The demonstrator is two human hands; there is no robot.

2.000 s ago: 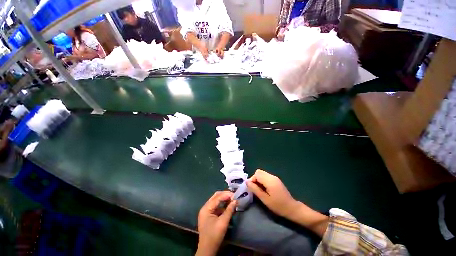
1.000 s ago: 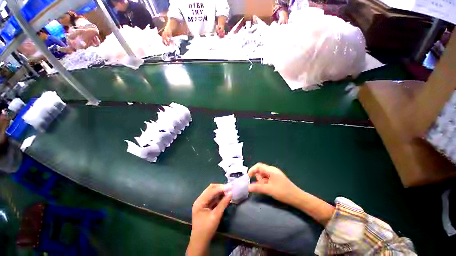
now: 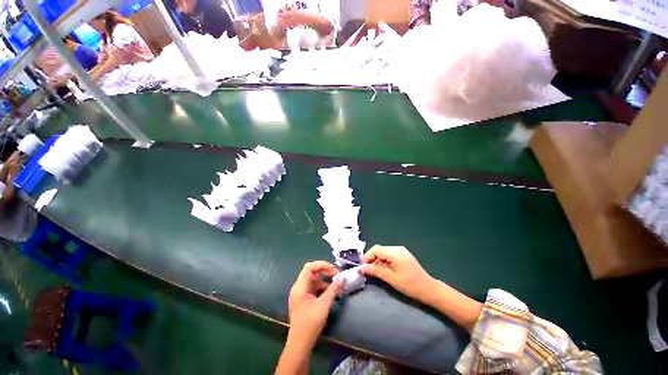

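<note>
A white packet [image 3: 350, 280] is at the near end of a narrow row of overlapping white packets [image 3: 339, 209] on the green bench. My left hand [image 3: 315, 294] pinches the packet's left side between thumb and fingers. My right hand [image 3: 396, 269] pinches its upper right edge. A dark spot shows on the row just beyond the held packet. A second, wider row of white packets [image 3: 240, 188] lies to the left, slanted, touched by neither hand.
An open carton [image 3: 586, 198] stands at the right, with white pieces at its edge. A blue tray [image 3: 35, 172] and another packet stack [image 3: 72, 152] are far left. A large white heap [image 3: 476, 66] lies across the bench, with people behind. Blue stools [image 3: 110, 301] stand lower left.
The held packet's broad pale face, upright a second ago, now appears lower and flatter against the row's near end. Both hands keep their pinch. The view has shifted slightly.
</note>
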